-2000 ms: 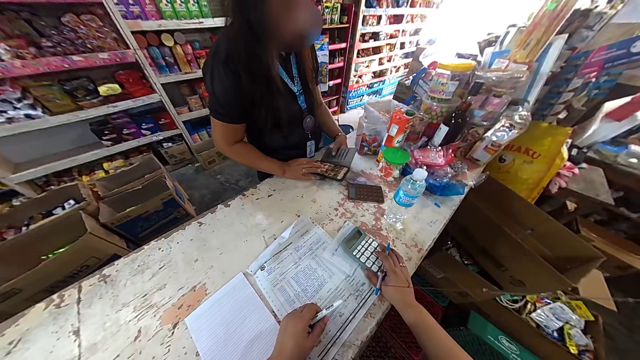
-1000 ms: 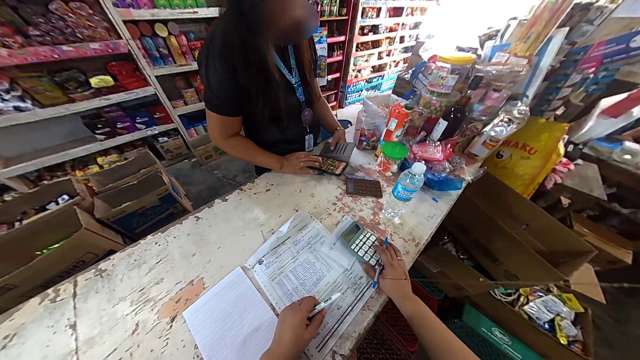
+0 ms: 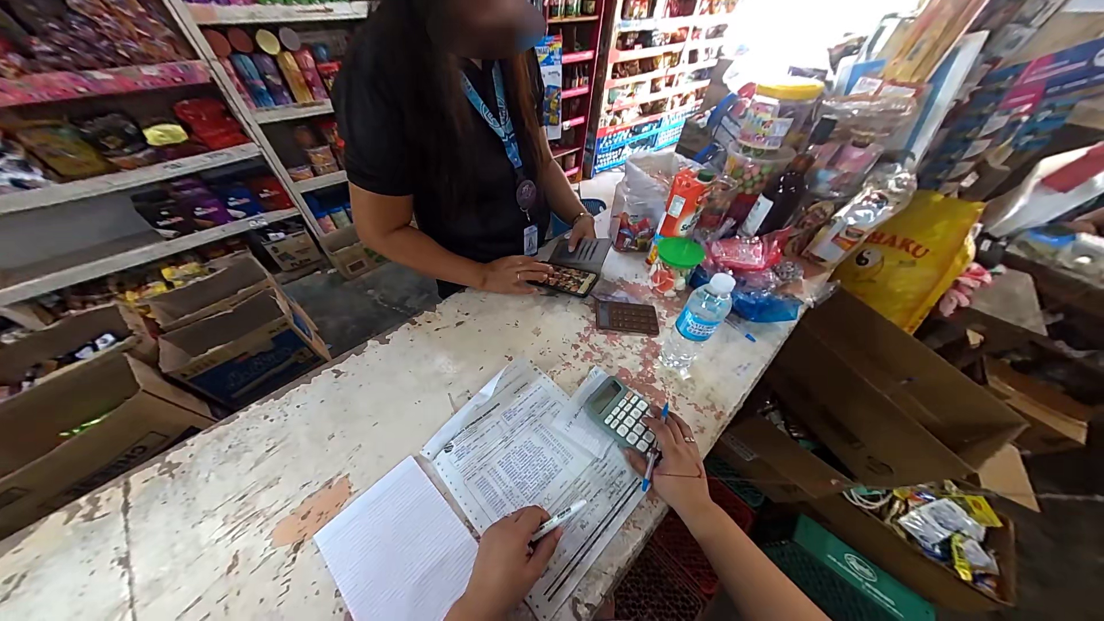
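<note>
Printed invoice sheets (image 3: 535, 457) lie on the worn painted counter (image 3: 259, 448), partly beside a lined notebook page (image 3: 401, 543). My left hand (image 3: 509, 556) rests over the sheets' lower edge and holds a white pen (image 3: 559, 520) between its fingers. A grey-green calculator (image 3: 621, 416) lies on the upper right of the sheets. My right hand (image 3: 673, 461) is at the calculator's lower right corner, with a blue-tipped pen (image 3: 653, 457) held among its fingers. Its thumb is near the lower keys.
Across the counter a person (image 3: 466, 147) touches a phone (image 3: 565, 280) beside a dark case. A brown calculator (image 3: 627, 317), a water bottle (image 3: 700, 319), a green-lidded jar (image 3: 677, 259) and bagged sweets stand near the right end. Open cardboard boxes (image 3: 888, 397) flank the counter.
</note>
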